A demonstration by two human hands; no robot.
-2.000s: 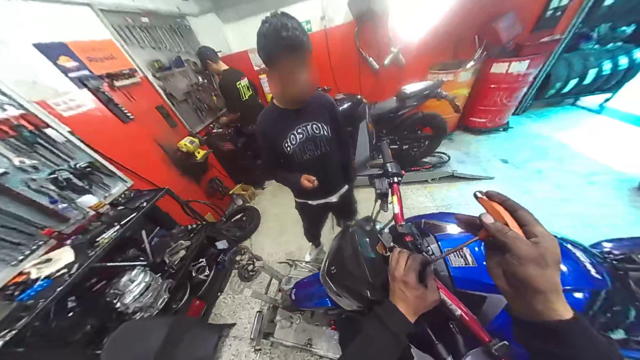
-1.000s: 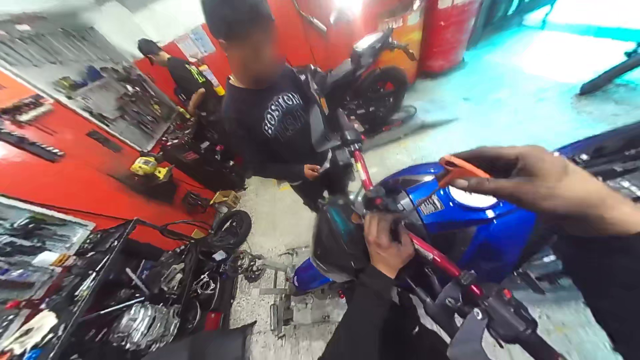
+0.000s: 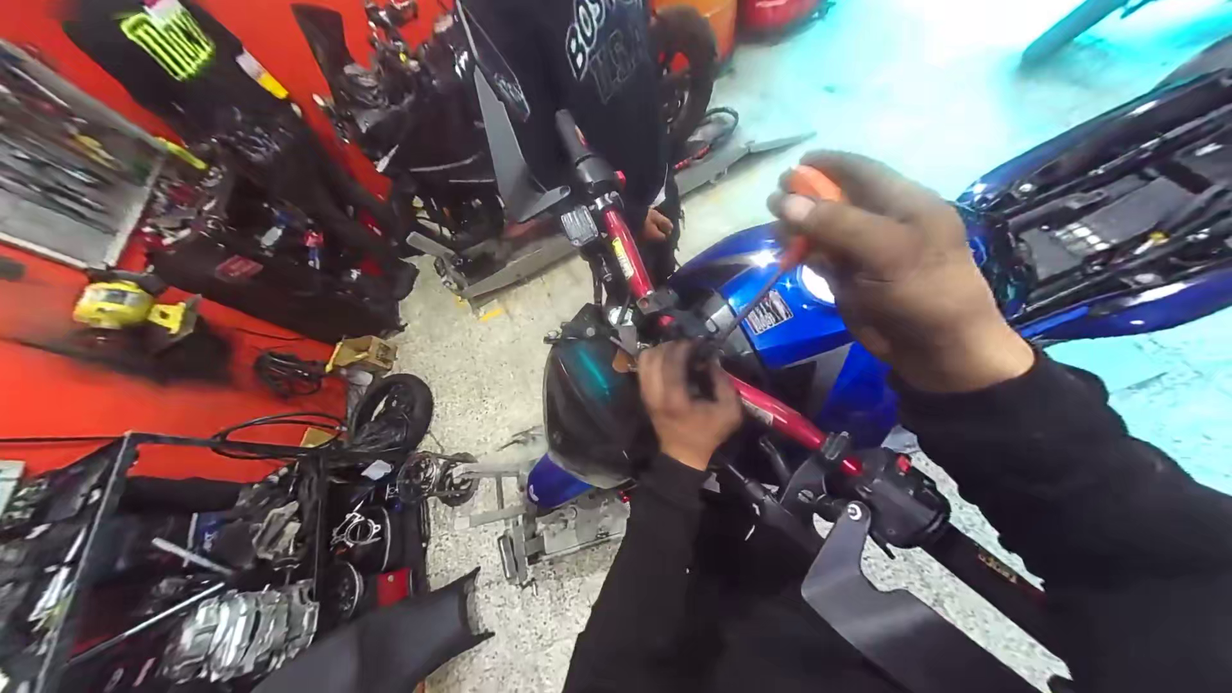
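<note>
My right hand (image 3: pixel 881 260), blackened with grime, grips the orange handle of a screwdriver (image 3: pixel 811 185); its thin shaft slants down and left toward the handlebar clamp area. Beside the red handlebar (image 3: pixel 780 416) of a blue motorcycle, my left hand (image 3: pixel 685 399) is curled at the middle of the bar, over dark parts behind the headlight. What its fingers touch is hidden and blurred. The blue fuel tank (image 3: pixel 770 298) lies just beyond the bar, under the screwdriver. A dark headlight fairing (image 3: pixel 589 409) is left of my left hand.
A person in a dark sweatshirt (image 3: pixel 611 87) stands across the handlebar, with another person in black (image 3: pixel 183 58) at upper left. A black hand guard (image 3: pixel 895 606) projects near me. A cluttered metal rack (image 3: pixel 125 539), an engine part (image 3: pixel 241 621) and a loose wheel (image 3: pixel 392 412) are at left.
The view has tilted down closer over the handlebar. My right hand has turned from holding the screwdriver roughly level over the tank to pointing its shaft down toward my left hand.
</note>
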